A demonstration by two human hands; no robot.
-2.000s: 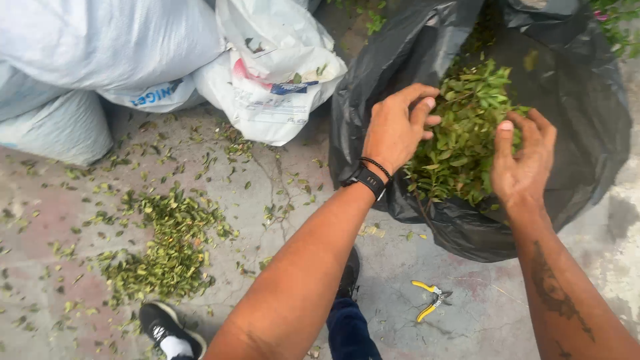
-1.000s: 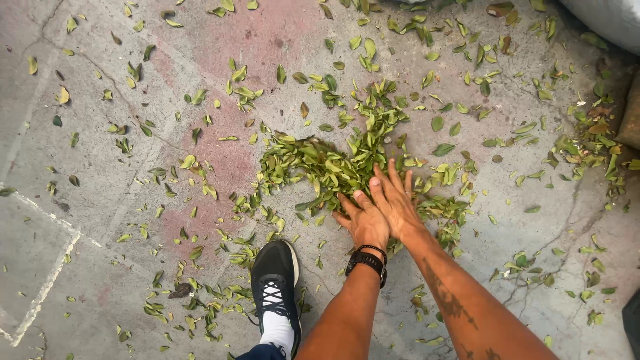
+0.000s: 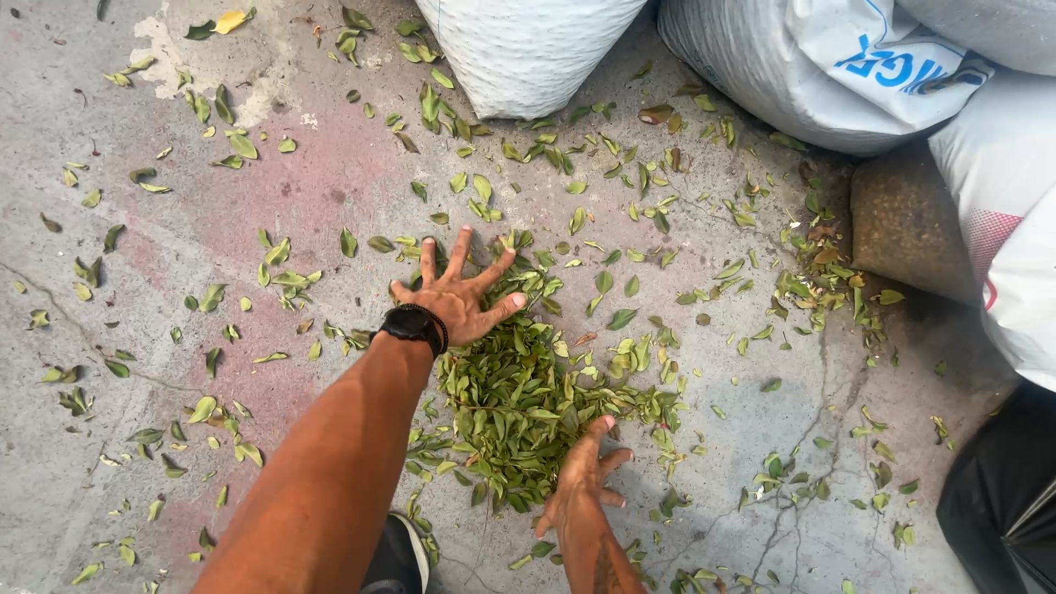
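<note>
A heap of green leaves point(image 3: 520, 404) lies on the concrete ground between my hands. My left hand point(image 3: 458, 293), wearing a black watch on the wrist, is spread palm down at the heap's upper left edge, its fingers apart. At the heap's lower right edge is my right hand point(image 3: 584, 478), tilted on its side with the fingers apart and gripping nothing. Loose leaves are scattered around the heap on all sides.
White woven sacks point(image 3: 532, 49) stand along the top and right, one bearing blue print point(image 3: 891, 74). A brownish filled sack point(image 3: 912, 223) sits among them. Black plastic point(image 3: 1006, 495) is at the lower right, and my shoe point(image 3: 396, 557) is at the bottom.
Two seconds ago my hands were at leaves in the black bag; a second ago they were close together on the ground leaves. Now they are apart, on either side of a more compact heap.
</note>
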